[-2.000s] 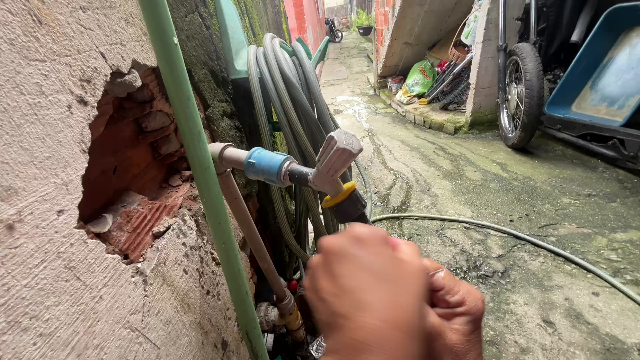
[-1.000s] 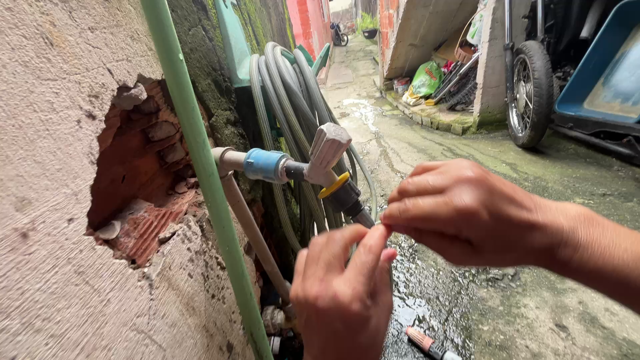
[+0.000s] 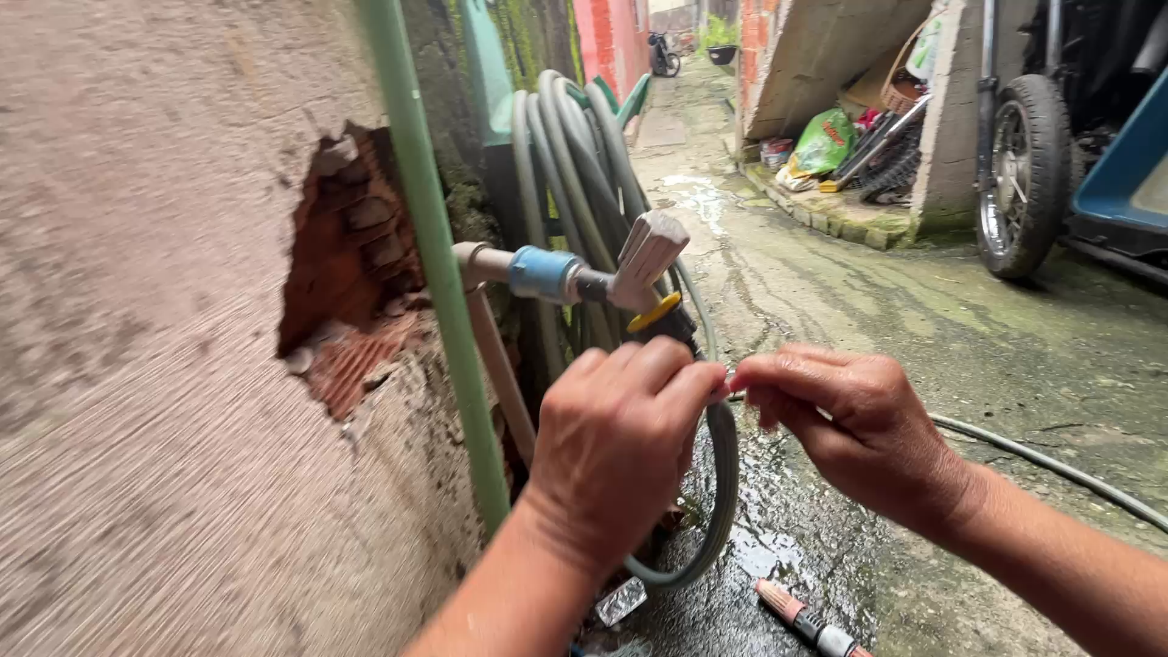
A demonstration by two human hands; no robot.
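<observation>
A plastic tap (image 3: 648, 260) with a blue coupling (image 3: 543, 274) sticks out from the wall pipe. A black hose connector with a yellow ring (image 3: 655, 313) hangs from its spout. My left hand (image 3: 620, 438) is closed just below the connector, around or against the hose there; its fingers hide the exact grip. My right hand (image 3: 849, 420) has thumb and forefinger pinched at the left fingertips; whether something small is between them cannot be told. A grey-green hose (image 3: 725, 493) loops down under the left hand. A hose nozzle (image 3: 808, 620) lies on the wet floor.
Coiled hose (image 3: 584, 164) hangs behind the tap. A green pipe (image 3: 438, 237) runs down the wall beside a broken hole (image 3: 351, 274) showing brick. At right stand a wheel (image 3: 1022, 173) and a blue tub (image 3: 1127, 173). A hose (image 3: 1049, 461) crosses the concrete floor.
Two seconds ago the hands overlapped below the tap; now they are side by side, fingertips meeting. Since one second ago the left hand has come up nearer the connector, and the hose loop shows below it.
</observation>
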